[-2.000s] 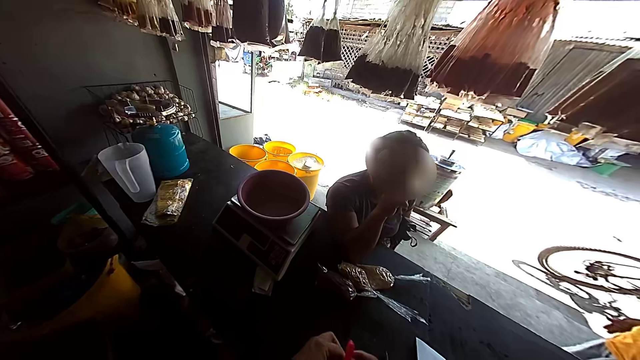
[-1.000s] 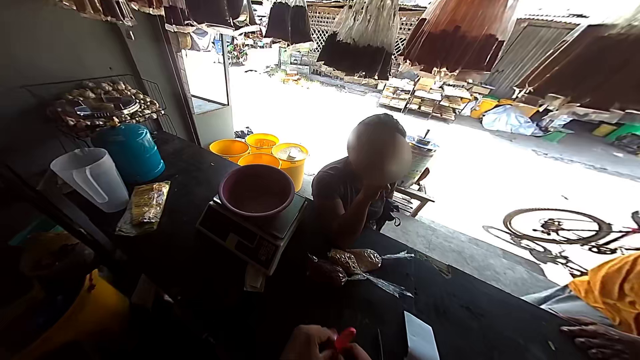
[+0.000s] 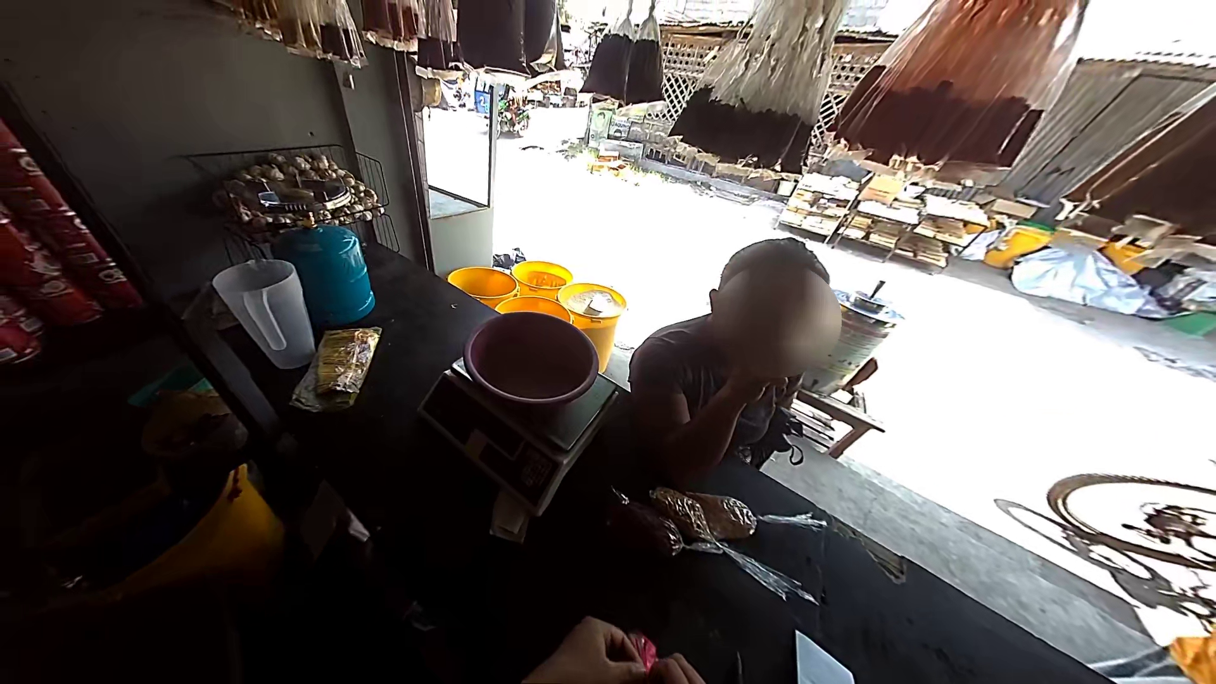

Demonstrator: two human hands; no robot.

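Observation:
At the bottom edge, my left hand (image 3: 594,654) pinches a small red item (image 3: 643,650) between thumb and fingers. My right hand (image 3: 676,670), partly cut off by the frame, touches the item's right side. What the item is cannot be told. Above my hands, several filled clear plastic bags (image 3: 727,516) with twisted ends lie on the dark counter (image 3: 893,617). To their left stands a digital scale (image 3: 513,446) with a purple plastic basin (image 3: 532,359) on it. A white flat object (image 3: 819,660) lies right of my hands.
A person (image 3: 703,370) leans at the counter's far side. A clear pitcher (image 3: 269,309), a teal canister (image 3: 328,275) and a yellow packet (image 3: 345,361) stand or lie at the left. Yellow buckets (image 3: 598,323) are beyond. Filled plastic bags (image 3: 950,104) hang overhead.
The view has swung back to the left since one second ago, and the seated person in yellow at the right is mostly out of frame. My hands stay close together around the red item.

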